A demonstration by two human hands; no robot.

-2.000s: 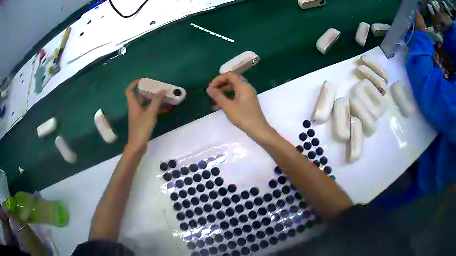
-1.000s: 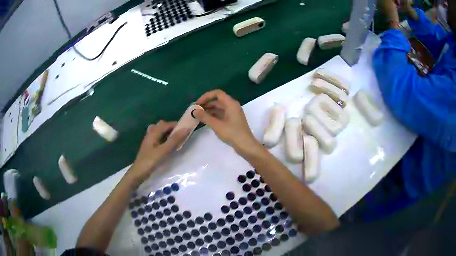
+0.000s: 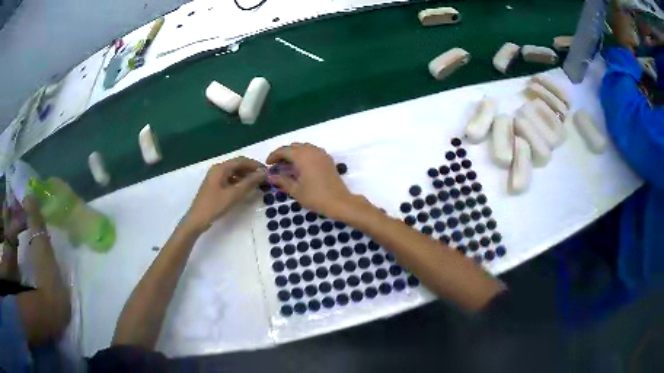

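Note:
A clear backing sheet with rows of round black adhesive pads (image 3: 325, 263) lies on the white table. My left hand (image 3: 227, 191) is at the sheet's upper left corner, its thumb and fingers bent together. My right hand (image 3: 309, 181) is over the same corner, fingers curled down, its fingertips close to the left ones. What lies between the fingertips is too small and blurred to tell. An off-white plastic housing (image 3: 254, 100) lies on the green belt beyond my hands, beside another housing (image 3: 223, 96).
The green conveyor belt (image 3: 349, 76) carries several more housings and a thin white strip (image 3: 299, 49). A group of housings (image 3: 535, 127) lies on the table at right, near a metal post (image 3: 585, 42). A green bottle (image 3: 75, 216) and another person's arms are at left. A person in blue is at right.
The housing has left my hands. Both hands have moved from the belt's edge back to the pad sheet's upper left corner. The camera view has shifted.

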